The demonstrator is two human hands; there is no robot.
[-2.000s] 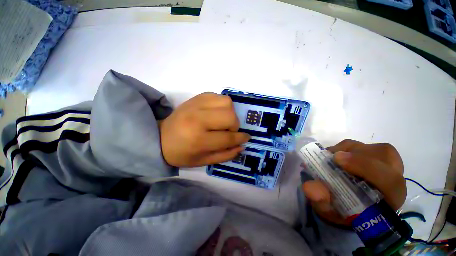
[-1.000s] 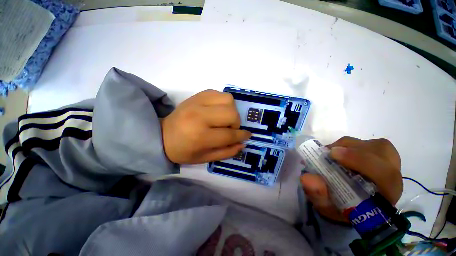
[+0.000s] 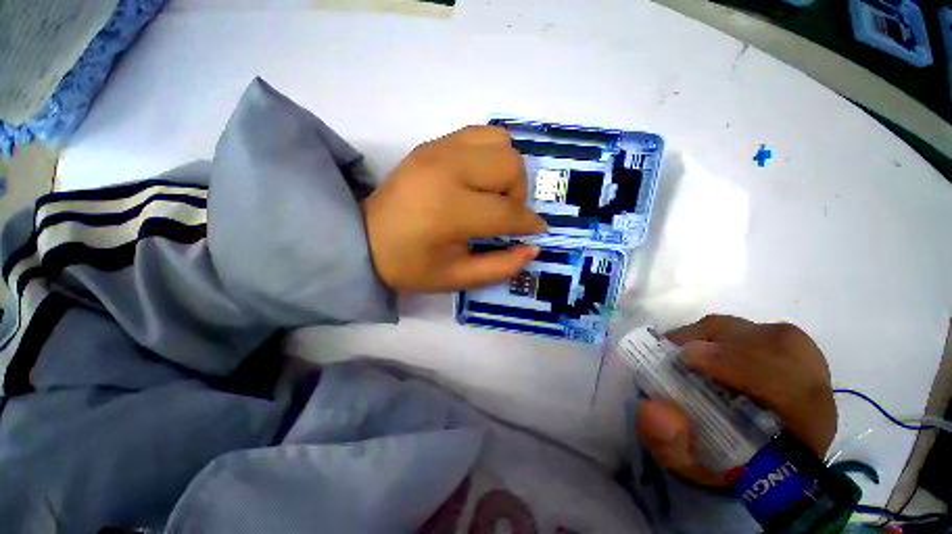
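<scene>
Two light-blue plastic housings lie edge to edge on white paper, the far one (image 3: 587, 188) and the near one (image 3: 543, 297), with black and silver parts inside. My left hand (image 3: 454, 214) rests over their left ends, its fingertips near the seam between them, and holds them. My right hand (image 3: 757, 386) grips the glue syringe (image 3: 684, 396), a clear barrel with a white label and dark-blue lettered band. Its pale-green needle tip (image 3: 608, 311) is at the right end of the near housing. Glue cannot be made out.
A bag of pale-blue parts (image 3: 94, 73) with a paper label (image 3: 47, 47) lies upper left. A small blue cross-like piece (image 3: 762, 155) is on the paper. More housings (image 3: 890, 29) are upper right on a dark strip. Wires (image 3: 882, 409) and a dark curved tool (image 3: 854, 471) are lower right.
The housings and my left hand have moved up and slightly right in the view. The syringe tip has shifted from the far housing to the near one.
</scene>
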